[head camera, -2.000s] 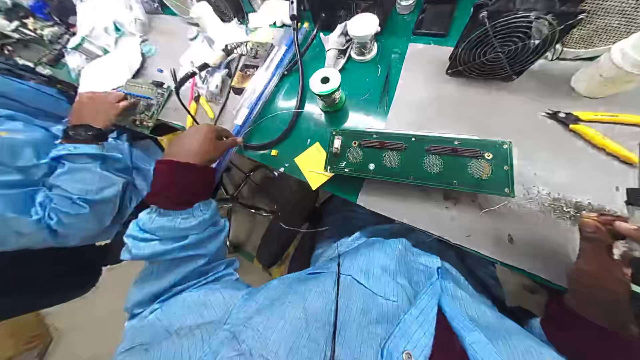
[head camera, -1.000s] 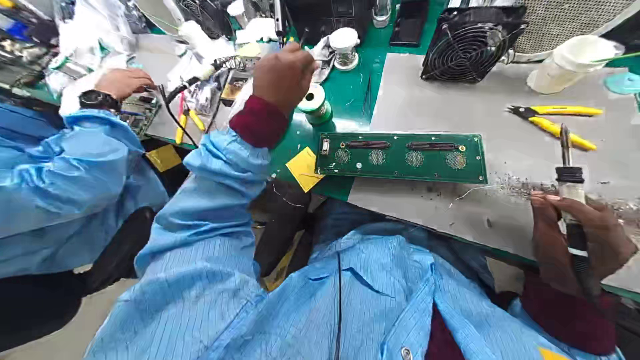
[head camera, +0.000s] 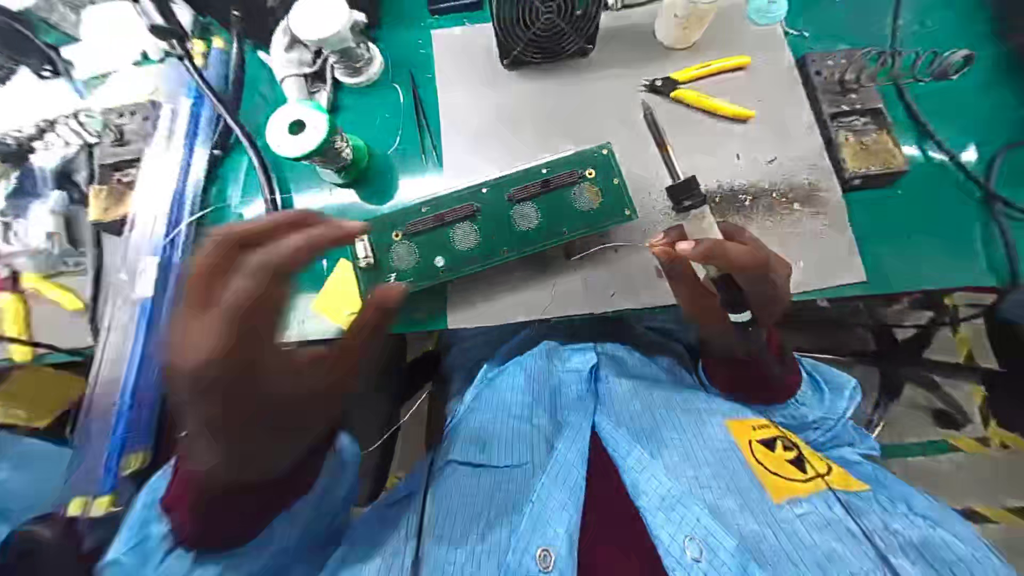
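My left hand (head camera: 272,320) is blurred, fingers apart with nothing between them, at the left end of a long green circuit board (head camera: 496,216). The board lies tilted on the grey mat, bearing two dark connectors and several round patches of pads. My right hand (head camera: 720,272) holds a soldering iron (head camera: 688,196), its tip up toward the cutters. A thin piece of solder wire (head camera: 608,246) is pinched between the thumb and finger of that same hand. Left of the mat stands a solder spool (head camera: 316,144), with tweezers (head camera: 424,120) beside it.
Yellow-handled flush cutters (head camera: 704,86) lie on the grey mat (head camera: 488,88), below a black fan (head camera: 548,28). A soldering iron stand (head camera: 864,136) with a sponge is at the right. Long blue-edged clear tubes (head camera: 152,280) lie at the left, near a co-worker's blue sleeve (head camera: 32,496).
My left hand has come back from beyond the solder spool to the board's left end. The board now lies at a slant. The view has shifted to the right.
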